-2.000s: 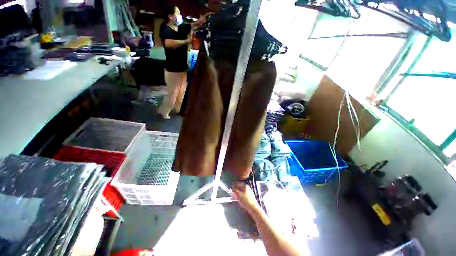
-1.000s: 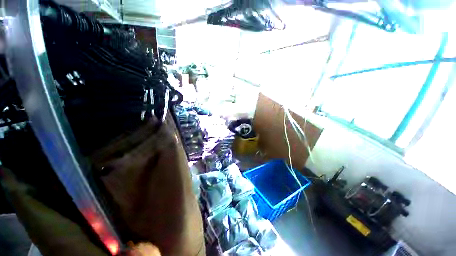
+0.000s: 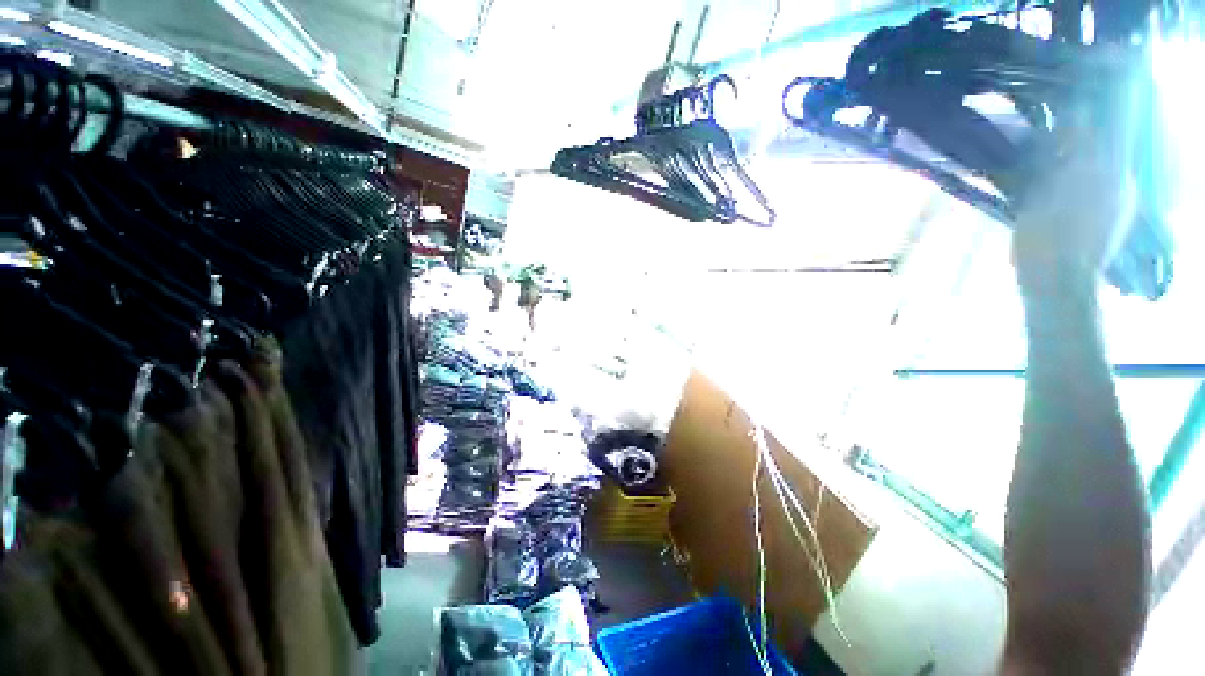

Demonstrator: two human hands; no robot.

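Note:
My right hand [image 3: 1068, 198] is raised at the upper right, against a bunch of dark plastic hangers [image 3: 925, 99] near the window. Glare washes out the fingers, so whether they are closed on the hangers cannot be told. A smaller bunch of empty dark hangers [image 3: 674, 159] hangs by its hooks at the top middle, left of my hand and apart from it. My left hand is not in view.
At left, a rail [image 3: 165, 116] holds packed brown garments [image 3: 225, 489] and black garments [image 3: 350, 409] on hangers. Plastic-wrapped stacks [image 3: 529, 541] lie beyond. A blue bin [image 3: 687, 641], yellow crate [image 3: 634, 515] and brown board [image 3: 733, 489] with hanging white cords stand below the windows.
The view has swung right and upward from the rack pole and floor crates. My right hand, low by the pole before, is now up at the hangers by the window.

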